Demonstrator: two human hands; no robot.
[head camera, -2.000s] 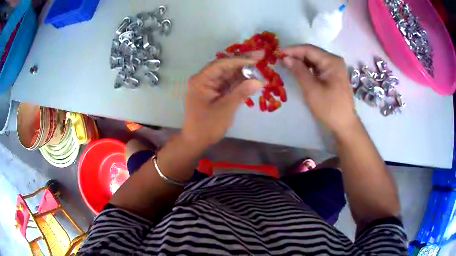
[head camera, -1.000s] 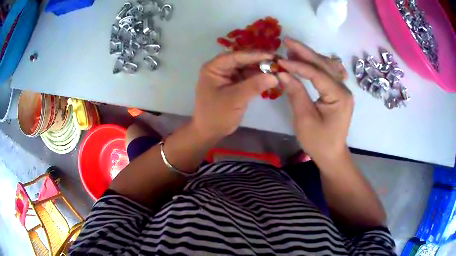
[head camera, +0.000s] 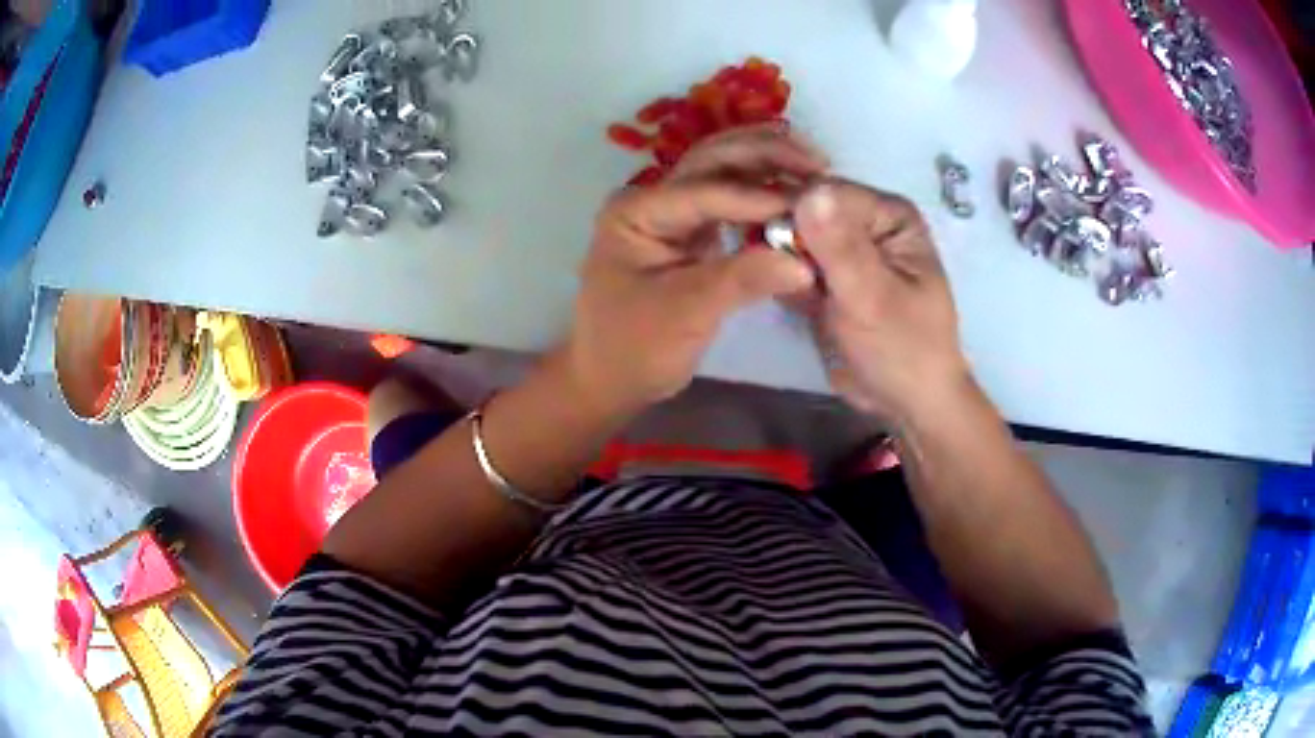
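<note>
My left hand (head camera: 656, 267) holds a small silver metal setting (head camera: 780, 234) between thumb and fingers. My right hand (head camera: 887, 289) meets it, its thumb and fingers closed on the same piece. Whether a red stone sits in the piece is hidden by the fingers. The pile of red stones (head camera: 717, 104) lies just beyond my hands, partly covered by them. A pile of silver settings (head camera: 378, 123) lies at the left. A pile of set pieces (head camera: 1082, 216) lies at the right, with a separate silver piece (head camera: 955, 188) beside it.
A white glue bottle (head camera: 937, 35) is at the far side. A pink basin (head camera: 1154, 144) of silver pieces is at the right edge. A blue tray (head camera: 188, 32) and light-blue basin (head camera: 55, 130) are at the left. A red basin (head camera: 281, 483) stands on the floor.
Both hands have come together over the piece from farther apart. Since a second ago, my right thumb has moved onto it. The separate silver piece by the right pile is now uncovered.
</note>
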